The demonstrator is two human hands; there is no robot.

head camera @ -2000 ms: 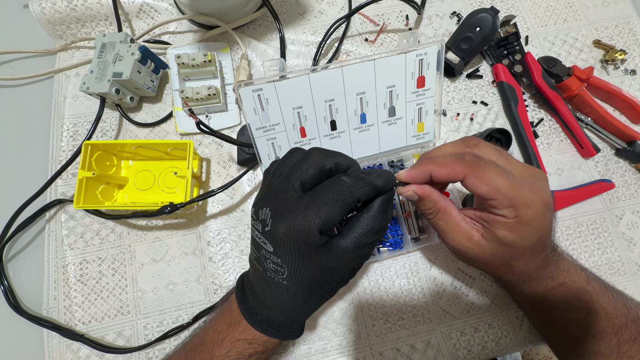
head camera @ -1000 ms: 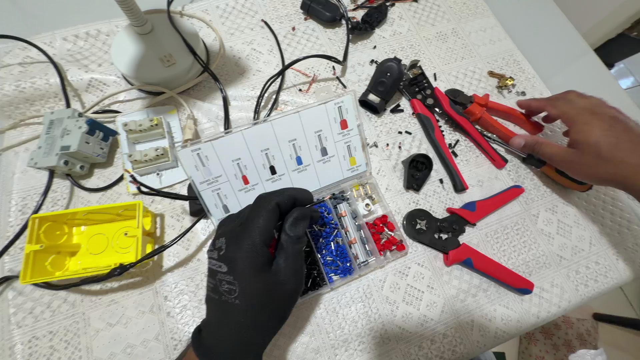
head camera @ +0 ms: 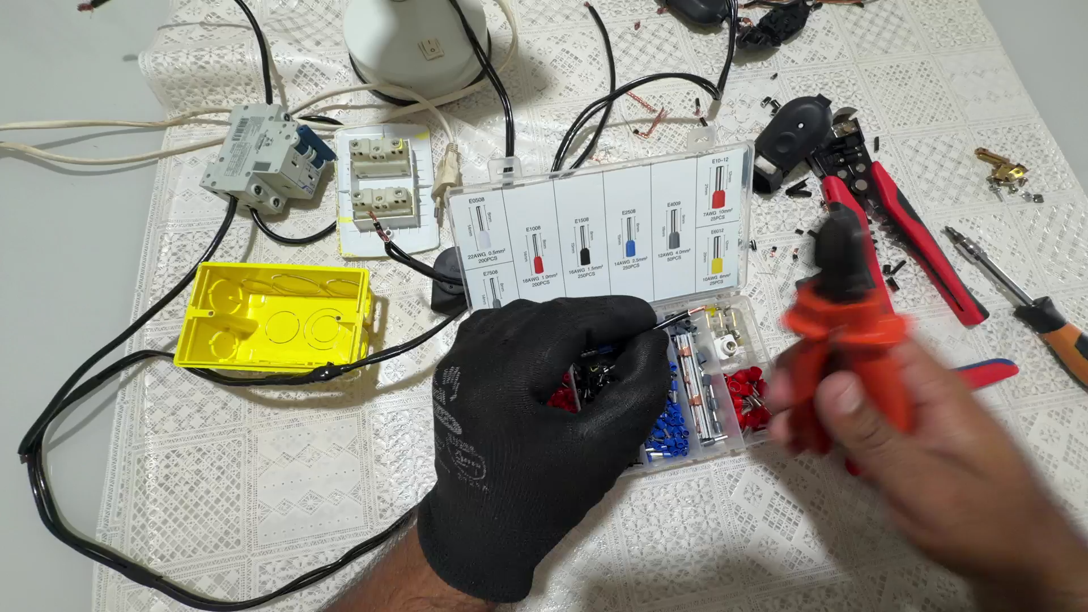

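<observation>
My left hand (head camera: 548, 425), in a black glove, pinches a black wire (head camera: 678, 319) between thumb and forefinger; its bare copper end points right. Beneath it lies a clear plastic case (head camera: 733, 446) of wire ferrules, its lid raised at the back. Blue ferrules (head camera: 667, 429) and red ferrules (head camera: 748, 395) show in compartments; the glove hides part of the case. My bare right hand (head camera: 884, 425) grips orange-handled pliers (head camera: 846, 327), blurred, with dark jaws pointing up, to the right of the wire end.
A yellow wall box (head camera: 272, 319), a circuit breaker (head camera: 263, 161) and a socket plate (head camera: 387, 191) lie at left among black cables. A lamp base (head camera: 416, 42) stands behind. At right are a wire stripper (head camera: 922, 246), a screwdriver (head camera: 1020, 297), brass parts (head camera: 1003, 170) and a partly hidden red-and-blue handle (head camera: 986, 372).
My right hand was by the wire, then reached to the orange pliers at the far right; now it holds them near the wire end. My left hand stays over the case.
</observation>
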